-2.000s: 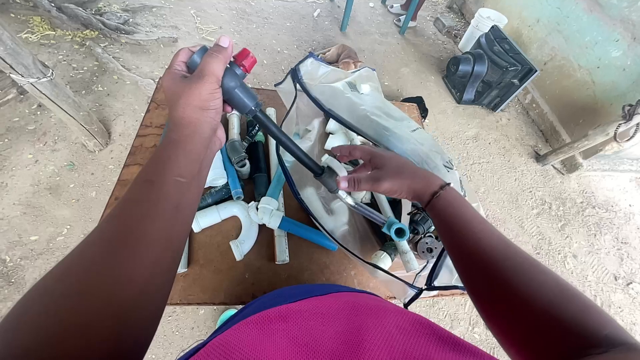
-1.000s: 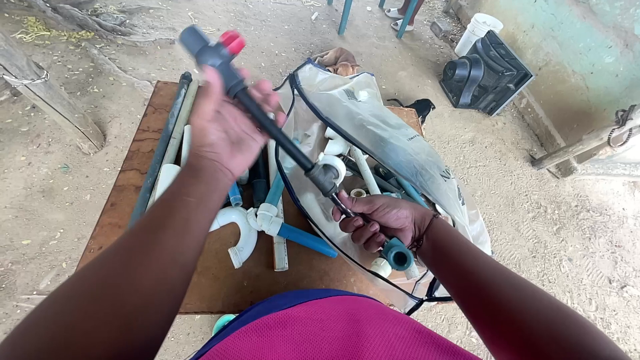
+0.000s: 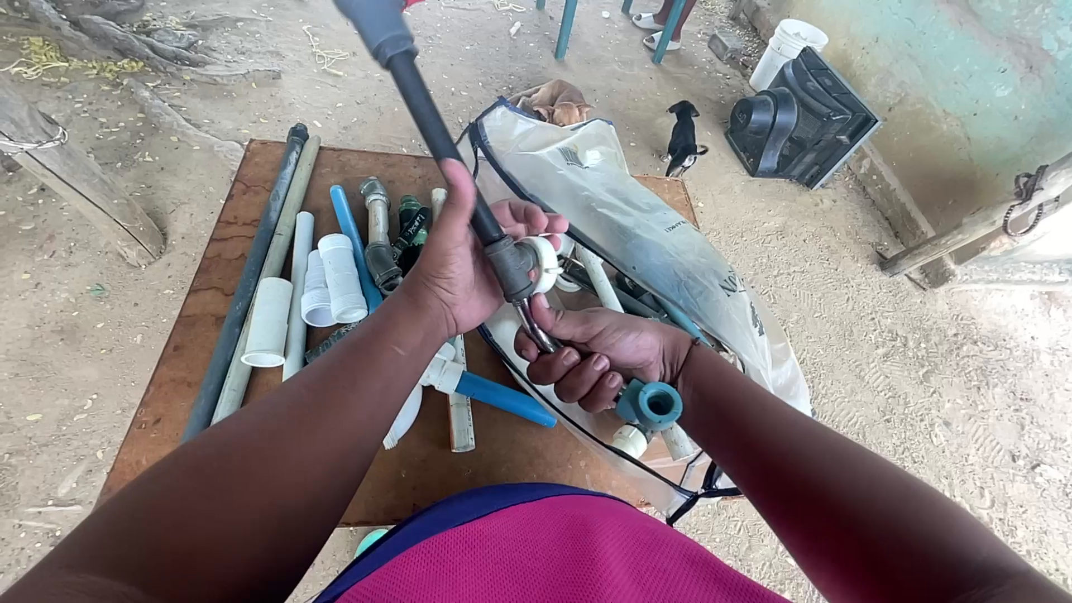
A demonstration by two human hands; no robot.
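My left hand is around the lower part of a dark grey pipe assembly, which slants up out of the top of the view. Near its lower end, a grey tee fitting touches a white plastic ring. My right hand closes on a shiny metal tube that comes out below the tee. A teal threaded fitting shows just under my right hand; whether it joins the tube is hidden. White pipe pieces and a blue pipe lie on the wooden table.
A clear plastic bag with dark edging and pipes inside covers the table's right side. Long pipes lie along the left. Beyond are a brown dog, a small black dog, an old monitor casing, a white bucket and a person's feet.
My left hand has moved down the pipe assembly toward the tee. My right hand, loosely spread near the tee at first, has closed on the metal tube. The black dog now stands in fuller view.
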